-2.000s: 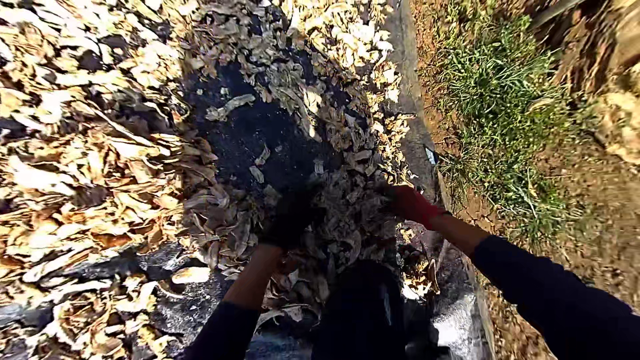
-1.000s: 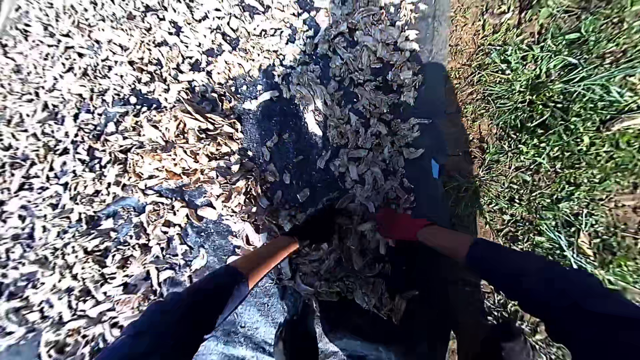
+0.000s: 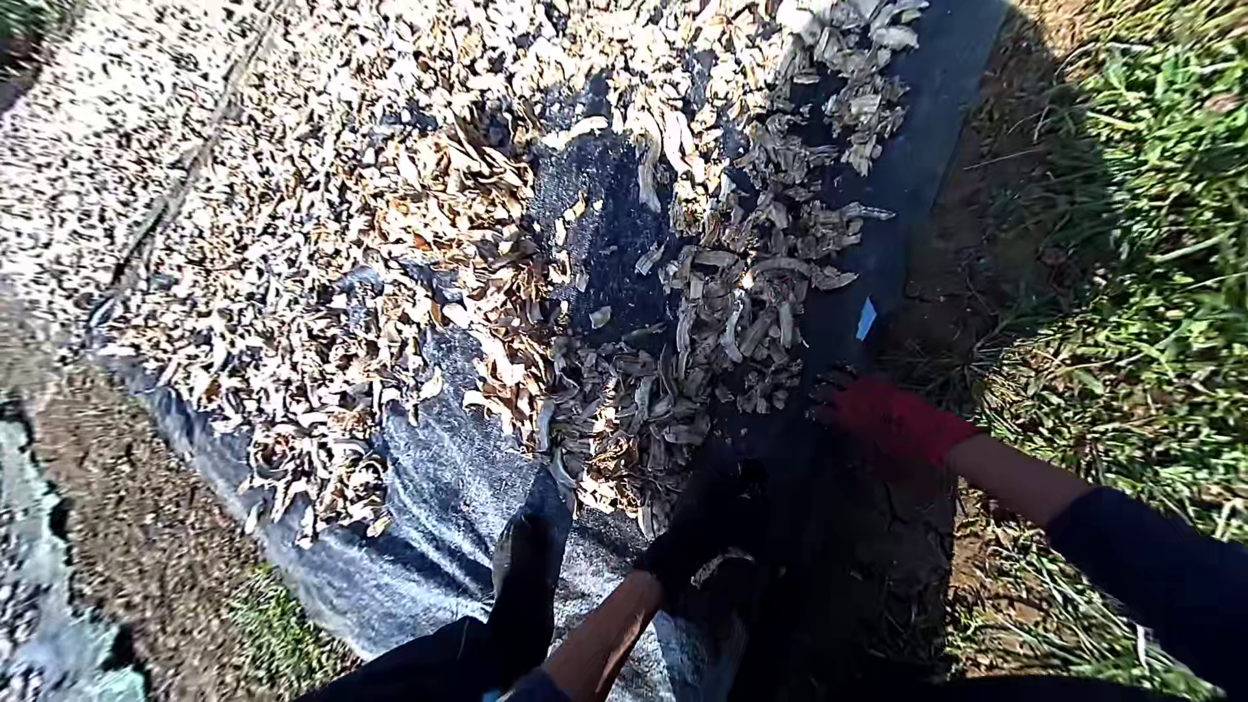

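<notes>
Dried pale curled slices (image 3: 322, 224), perhaps of a plant, lie spread over a black woven ground sheet (image 3: 439, 429). My right hand (image 3: 887, 414), in a red glove with dark fingertips, is over the sheet's right edge, fingers apart, just right of the shaded slices (image 3: 731, 322). My left hand (image 3: 707, 531), in a black glove, is low in the middle, below the near end of the slices. Deep shadow hides its fingers, and a pale slice lies by it.
My boot (image 3: 526, 546) stands on the sheet's near part. Grass (image 3: 1160, 244) and bare soil (image 3: 975, 214) border the sheet on the right. A small light-blue scrap (image 3: 866, 319) lies near that edge. More soil (image 3: 146, 507) and another sheet (image 3: 58, 585) are at lower left.
The hands were close together among the slices; now they are apart, the right at the sheet's edge and the left lower down. The view has turned and shows more of the left side.
</notes>
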